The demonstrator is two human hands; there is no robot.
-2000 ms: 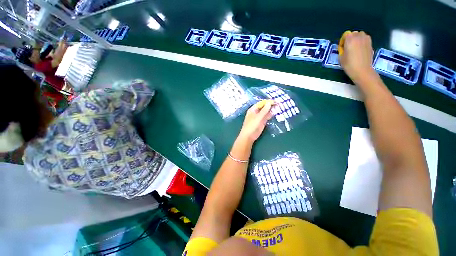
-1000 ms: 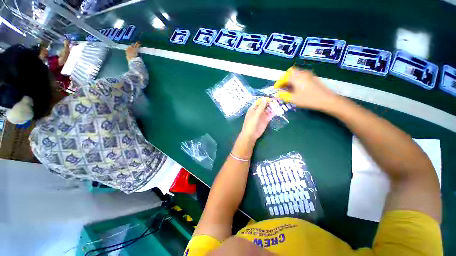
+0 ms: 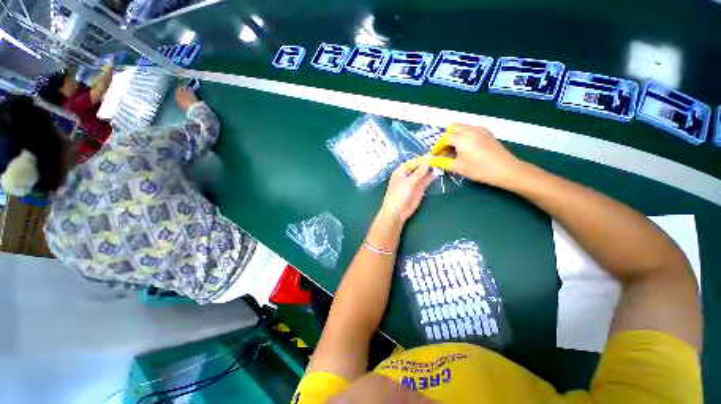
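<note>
My left hand (image 3: 408,188) and my right hand (image 3: 477,155), with yellow finger cots, meet fingertip to fingertip over the working bag of small parts (image 3: 428,136). The hands cover much of this clear bag. Anything pinched between the fingertips is too small to tell. The upper-left bag of parts (image 3: 365,151) lies beside it, with pale contents. The near bag of parts (image 3: 452,289), with rows of white oblong pieces, lies close to my yellow shirt. Flat electronic units (image 3: 527,78) with pale blue rims and dark blocks stand in a row on the belt.
A pale strip (image 3: 356,102) divides worktop and belt. A crumpled poly bag (image 3: 318,237) lies left near the table edge. A white paper sheet (image 3: 581,300) lies partly under my right forearm. A person in a patterned shirt (image 3: 146,213) works at left, near ribbed white pieces (image 3: 136,98).
My right hand has come from the units on the belt down to my left hand at the working bag. The units have shifted right. The neighbour's arm has reached toward the strip.
</note>
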